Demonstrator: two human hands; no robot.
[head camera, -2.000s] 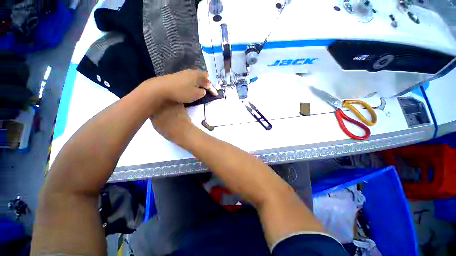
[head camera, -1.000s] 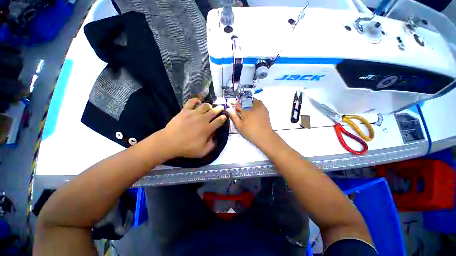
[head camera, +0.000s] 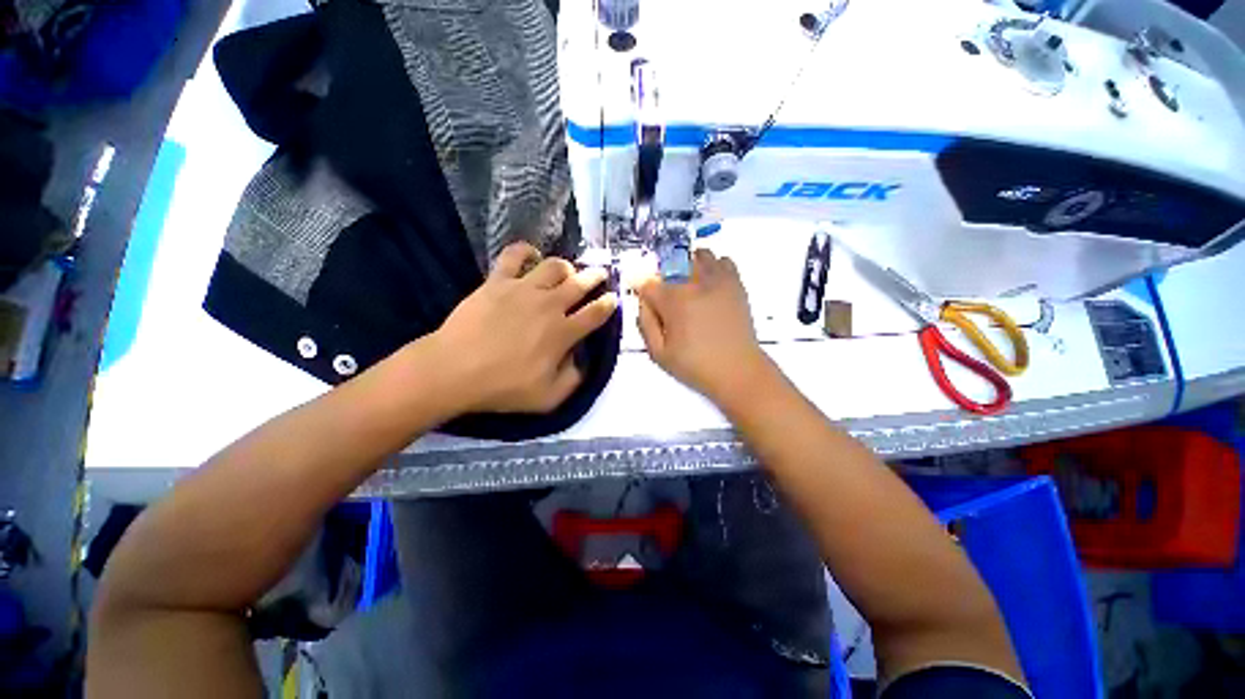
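The black garment with grey checked panels (head camera: 396, 178) lies left of the needle, its curved black band (head camera: 595, 369) running to the presser foot (head camera: 635, 260). My left hand (head camera: 526, 335) presses on the garment, fingertips gripping its edge just left of the foot. My right hand (head camera: 699, 321) is just right of the foot, fingers bent at the needle area; whether it pinches fabric or thread is hidden. Two pale round snaps (head camera: 325, 357) show on the garment's lower black flap.
The white JACK sewing machine (head camera: 874, 150) stands behind. Dark thread snips (head camera: 814, 280), a small brown square (head camera: 838, 320) and scissors with red and yellow handles (head camera: 972, 358) lie to the right. A blue bin (head camera: 1024, 574) and a red crate (head camera: 1161, 494) stand below the table.
My right hand has come out from under my left arm to the foot's right side. The snips moved right, beside the brown square. The garment is spread further down, under my left hand.
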